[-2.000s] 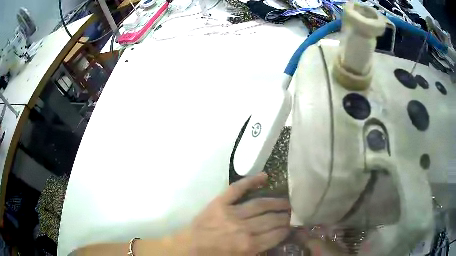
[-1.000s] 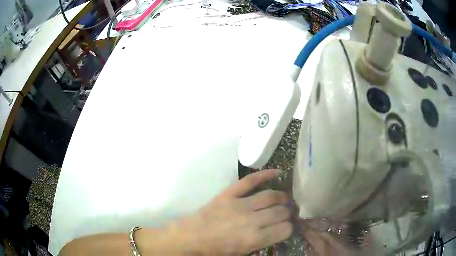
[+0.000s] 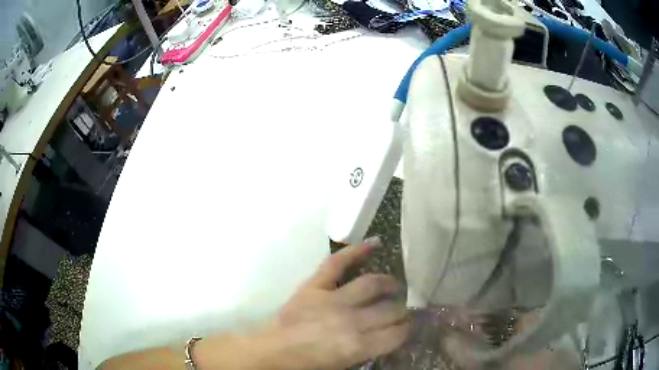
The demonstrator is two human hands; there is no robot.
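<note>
A patterned fabric panel (image 3: 386, 224), dark with small gold-brown speckles, lies under the left side of the cream-white sewing machine head (image 3: 433, 181). My left hand (image 3: 343, 318) lies flat on the panel with its fingers spread, left of the head. My right hand (image 3: 470, 343) is blurred and mostly hidden behind the machine head at the bottom edge; its fingers cannot be made out. The needle and presser foot are hidden by the head. A white paddle lamp (image 3: 365, 181) hangs over the fabric's far part.
The white machine table (image 3: 217, 188) spreads left of the head. A pink tray (image 3: 196, 40) and fabric scraps (image 3: 376, 16) lie at the far edge. A speckled bundle (image 3: 69, 296) hangs low left of the table. Shears handles (image 3: 632, 347) show at the lower right.
The view has shifted, so the machine head and lamp sit further left than one second ago. Less of the fabric's far part shows beyond my left hand, which still rests on it.
</note>
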